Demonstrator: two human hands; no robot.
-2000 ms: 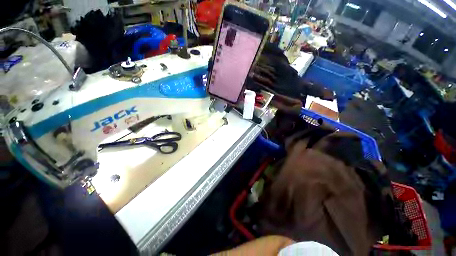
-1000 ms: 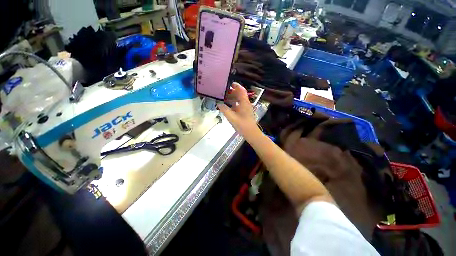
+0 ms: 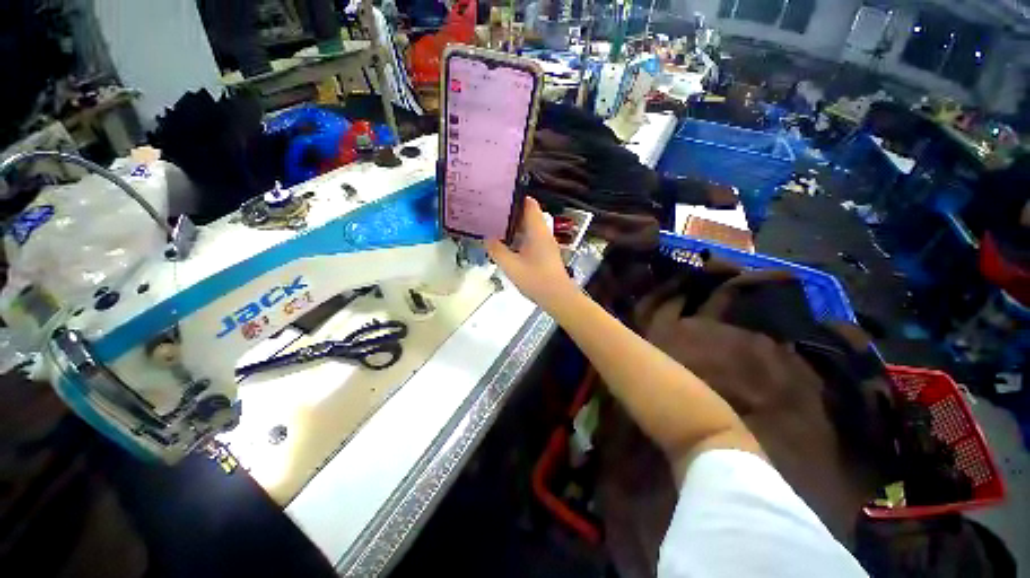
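Observation:
The smartphone (image 3: 488, 147) stands upright behind the machine bed with a lit pink-white screen. My right hand (image 3: 529, 251) is at its lower right edge, thumb near the bottom of the screen; the fingers are partly hidden behind the phone. My left hand is not in view. The white sewing machine (image 3: 271, 299) with a blue stripe and "JACK" lettering is at the left. Black fabric shears (image 3: 328, 348) lie on its bed, with a dark bladed tool (image 3: 328, 307) behind them. Dark cloth (image 3: 226, 519) lies at the needle end.
A red crate (image 3: 954, 435) and a blue crate (image 3: 808, 288) at the right hold heaped brown fabric (image 3: 745, 384). A measuring scale (image 3: 452, 435) runs along the table's front edge. More dark cloth lies behind the phone. A clear plastic bag (image 3: 90, 243) is behind the machine.
My right arm has come in from the bottom edge and reached the phone. The phone screen now shows a different list. The view has shifted slightly.

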